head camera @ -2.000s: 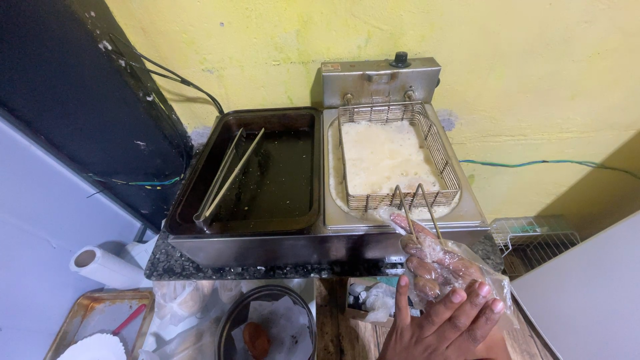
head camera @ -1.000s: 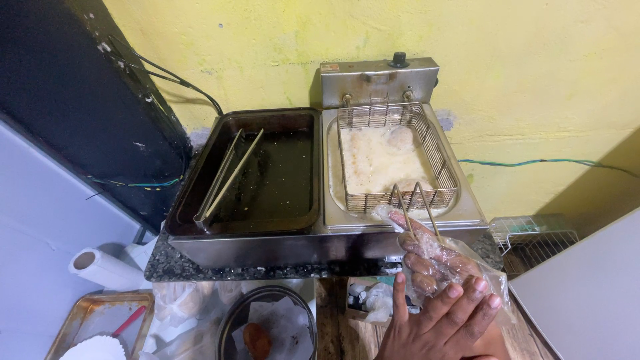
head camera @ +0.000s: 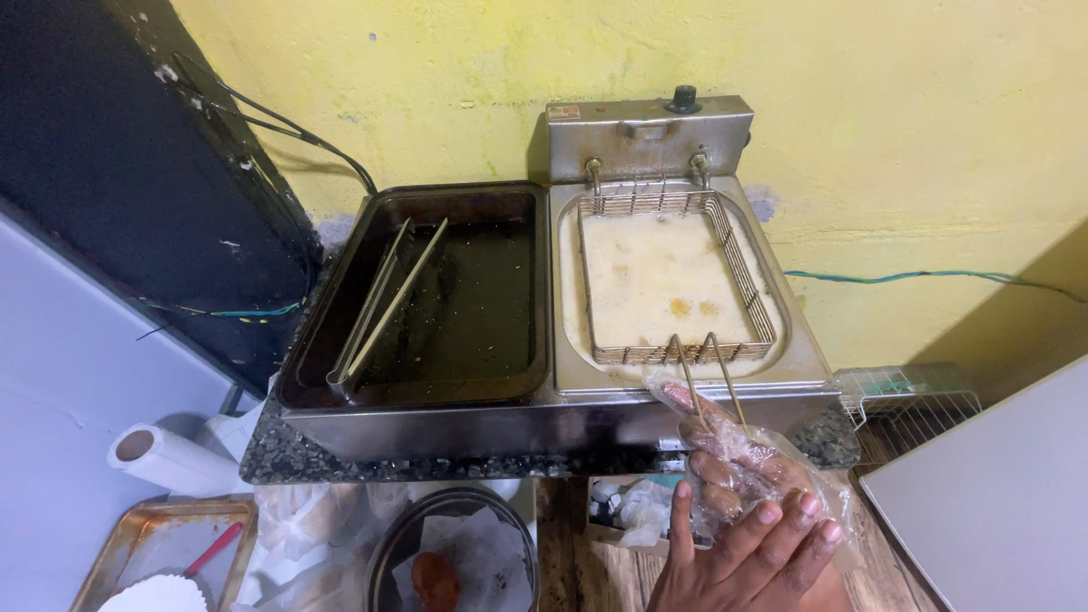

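Note:
My right hand (head camera: 731, 476), in a clear plastic glove, grips the wire handle (head camera: 724, 378) of a metal fryer basket (head camera: 748, 293). The basket sits in the right well of a stainless-steel deep fryer (head camera: 786, 319), among pale, bubbling foam (head camera: 646, 263). A few golden-brown patches show through the foam; the rest of the basket's contents is hidden. My bare left hand (head camera: 752, 561) lies against the gloved hand, fingers partly spread, holding nothing visible. Metal tongs (head camera: 391, 297) rest in a dark rectangular pan (head camera: 540, 297) left of the fryer well.
Below the granite counter (head camera: 340, 463), a round dark pot (head camera: 382, 531) holds paper and a browned food piece (head camera: 435, 578). A metal tray (head camera: 110, 544) with a red-handled utensil (head camera: 212, 548) and a white paper roll (head camera: 170, 459) are at left. A wire rack (head camera: 918, 395) stands at right.
One second ago several food lumps showed in the basket; now foam covers most of it and the basket sits lower in the well. My hands have barely moved.

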